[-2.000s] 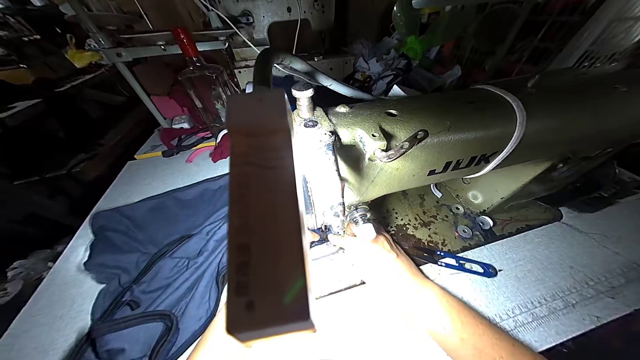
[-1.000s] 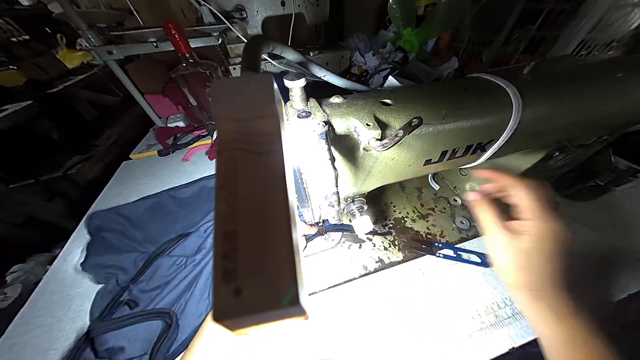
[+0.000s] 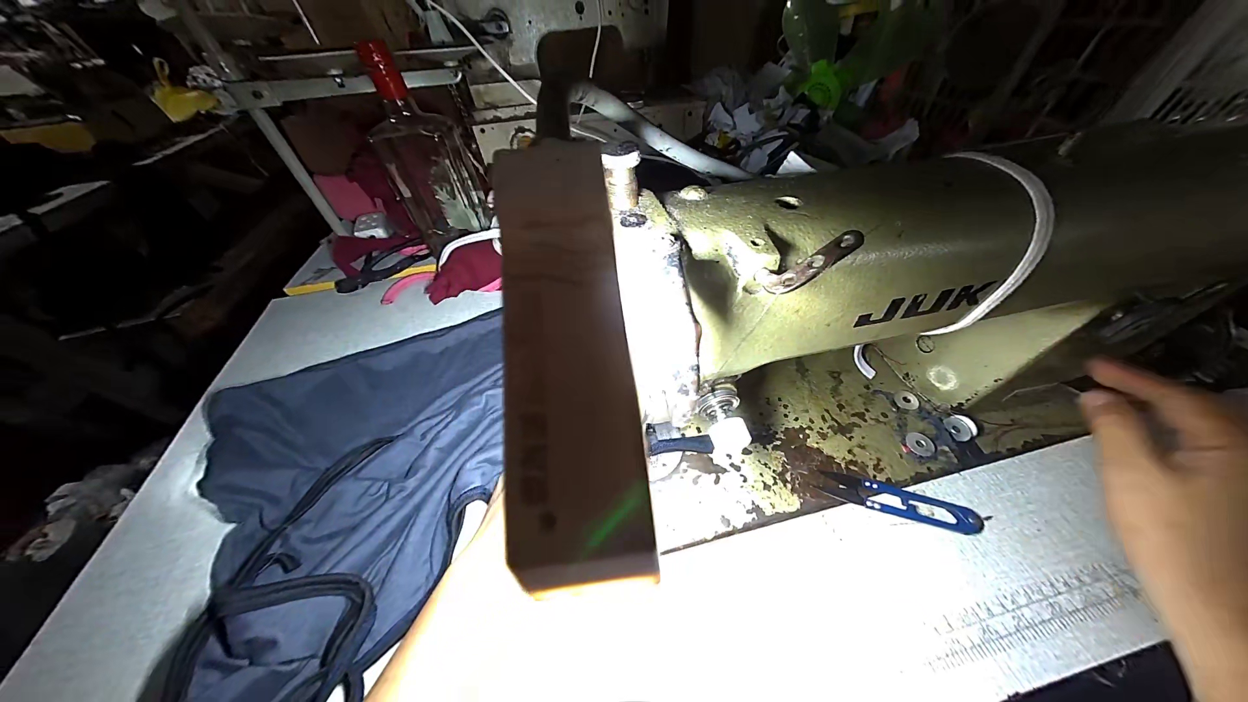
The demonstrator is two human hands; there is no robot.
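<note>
A green Juki sewing machine (image 3: 877,253) stands across the table, with a narrow strip of dark fabric (image 3: 682,445) by its presser foot. Blue thread snips (image 3: 916,507) lie at the edge of the machine bed. My right hand (image 3: 1170,487) is raised at the far right, thumb and forefinger close together; a thin pointed thing shows near the fingertips, too blurred to name. Of my left arm only the forearm shows beside the dark blue garment (image 3: 361,468); the left hand is hidden behind the dark rectangular block (image 3: 575,370) in front of the camera.
Small white-rimmed bobbins (image 3: 960,427) rest on the machine bed. A glass bottle with a red cap (image 3: 429,166) stands at the back left beside maroon cloth (image 3: 468,273). Ruler markings (image 3: 1033,614) run along the right of the tabletop (image 3: 829,604). Scraps (image 3: 751,117) are piled behind the machine.
My right hand has moved from near the needle area to the far right, past the snips. The fabric strip by the presser foot shows less of its length than one second ago.
</note>
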